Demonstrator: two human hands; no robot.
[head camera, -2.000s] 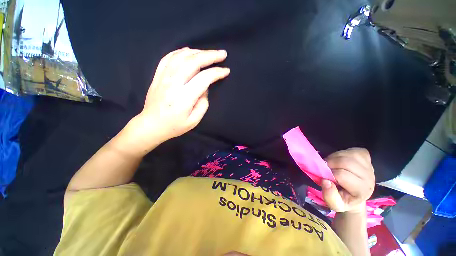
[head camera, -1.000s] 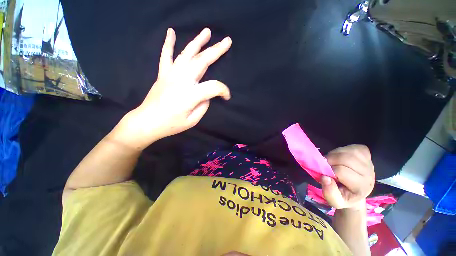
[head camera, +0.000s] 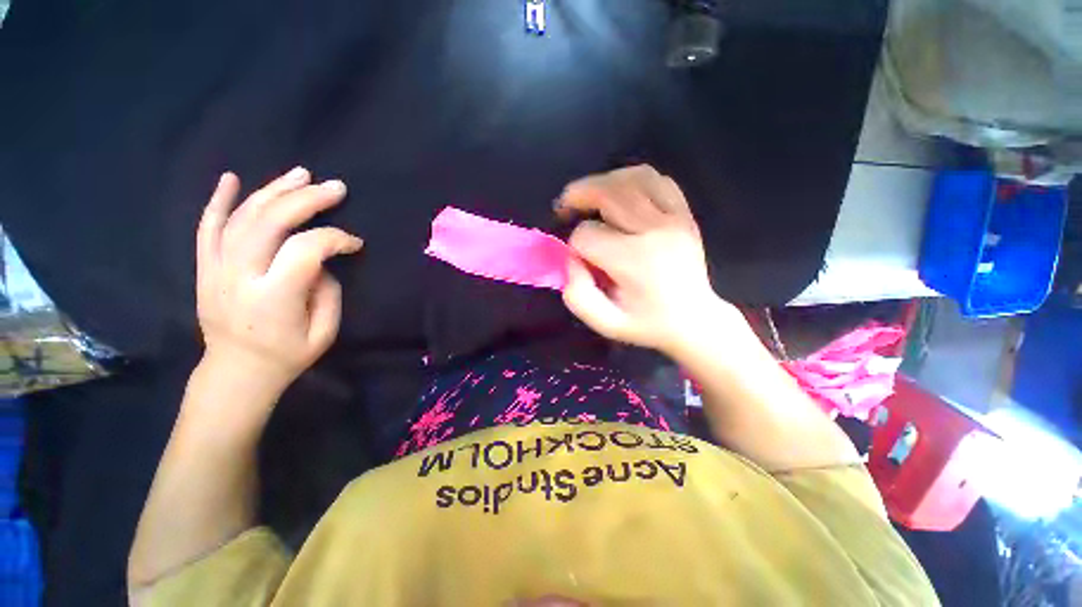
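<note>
A bright pink strip (head camera: 492, 248) is held at its right end between the thumb and fingers of my right hand (head camera: 641, 255), over the black cloth. My left hand (head camera: 267, 267) is spread on or just above the black garment piece (head camera: 392, 107), left of the strip, holding nothing. The strip's free end points left towards my left hand, without touching it. The black cloth covers the table in front and hangs towards my lap. The shiny metal presser foot (head camera: 535, 16) shows at the top edge under bright light.
A blue plastic bin (head camera: 949, 237) stands at the right beside the pale table edge (head camera: 878, 243). A heap of pink strips (head camera: 857, 370) lies at the lower right by a red container (head camera: 931, 457). Worn, clear-wrapped sheeting (head camera: 48, 344) shows at the far left. A dark metal knob (head camera: 693, 38) is at the top.
The view has shifted to the right. My right hand has brought the pink strip forward and turned it nearly level over the black cloth. My left hand stays spread and empty.
</note>
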